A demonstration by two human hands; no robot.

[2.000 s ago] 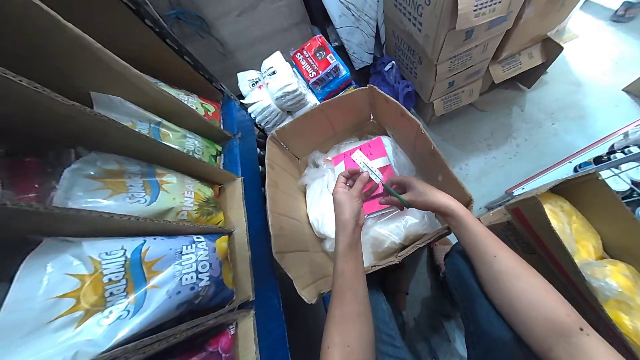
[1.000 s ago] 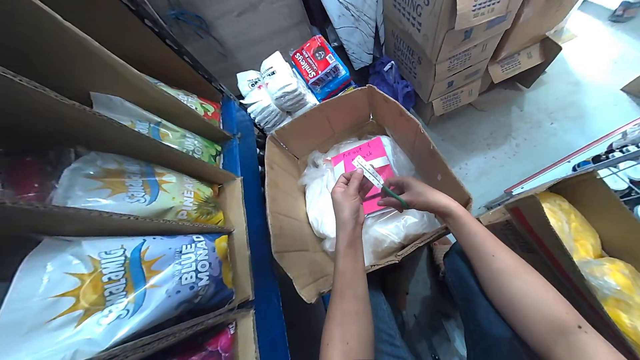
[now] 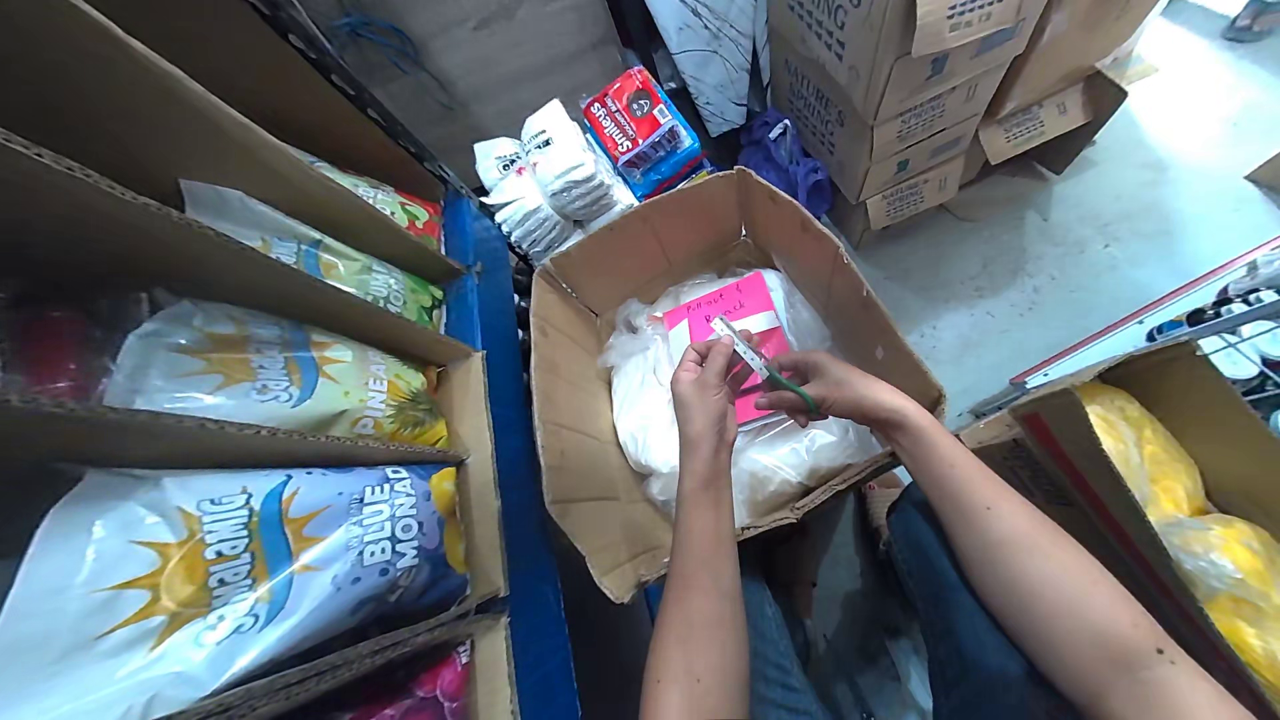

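My right hand (image 3: 825,388) is closed on the green handles of a pair of scissors (image 3: 808,398). Its blades lie at a narrow white strip (image 3: 738,345) with print on it, which my left hand (image 3: 708,385) pinches between thumb and fingers. Below both hands is a pink card (image 3: 722,305) with handwriting and a pale band across it. The card rests on clear plastic bags with white contents (image 3: 640,410), inside an open cardboard box (image 3: 580,400). How far the blades reach along the strip is hard to tell.
Drink-powder pouches (image 3: 250,570) stand in cardboard compartments at left, beside a blue shelf edge (image 3: 500,420). Behind the box are bundled white packs (image 3: 555,180), a red-and-blue pack (image 3: 640,130) and a purple bag (image 3: 785,165). Stacked cartons (image 3: 880,100) stand beyond; yellow bags (image 3: 1150,470) fill a box at right.
The white strip and my left fingers have shifted slightly over the pink card, and more of its handwriting shows than two seconds ago. My right hand keeps hold of the scissors.
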